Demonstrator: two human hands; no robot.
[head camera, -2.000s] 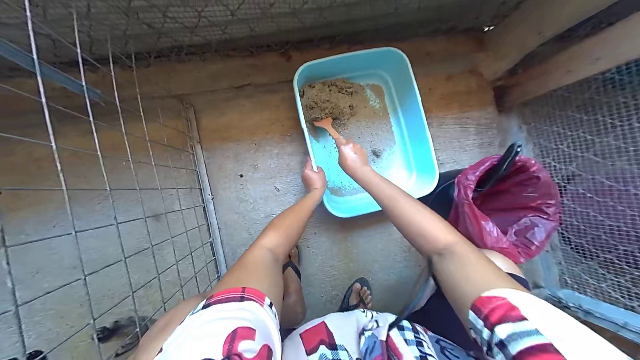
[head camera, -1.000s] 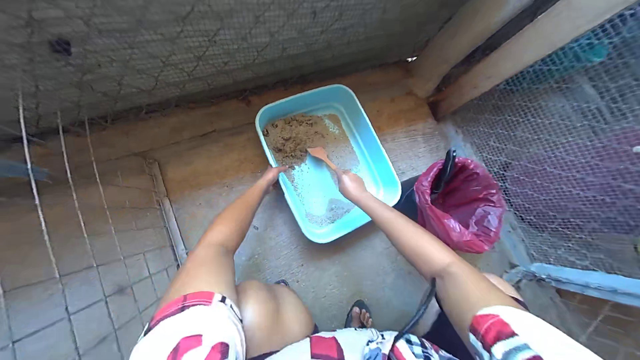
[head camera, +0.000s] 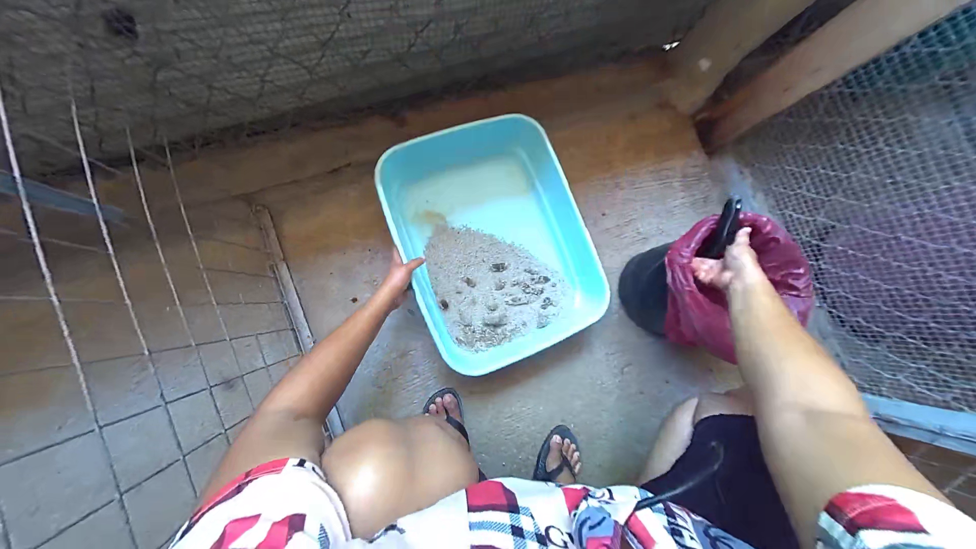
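Note:
My left hand (head camera: 401, 279) grips the left rim of a light blue plastic litter tray (head camera: 585, 255) on the concrete floor. Grey granular litter (head camera: 480, 282) with darker clumps lies heaped in the tray's near part; its far part shows wet, stained plastic. At the right, my right hand (head camera: 728, 263) is over the mouth of a black bin (head camera: 642, 290) lined with a dark pink plastic bag (head camera: 698, 324). Its fingers are near a black handle-like object (head camera: 728, 221); whether they hold anything is unclear. The orange scoop from earlier is not visible.
A wire-grid panel (head camera: 164, 396) stands along the left, chicken wire (head camera: 846, 252) on the right, and a mesh-covered wall (head camera: 320, 69) behind. Wooden posts (head camera: 808, 76) meet at the back right corner. My sandalled feet (head camera: 560, 454) are just below the tray.
My right hand has moved from the tray, where it held the orange scoop, to the bin. The litter was heaped at the tray's far end and now lies in the near part.

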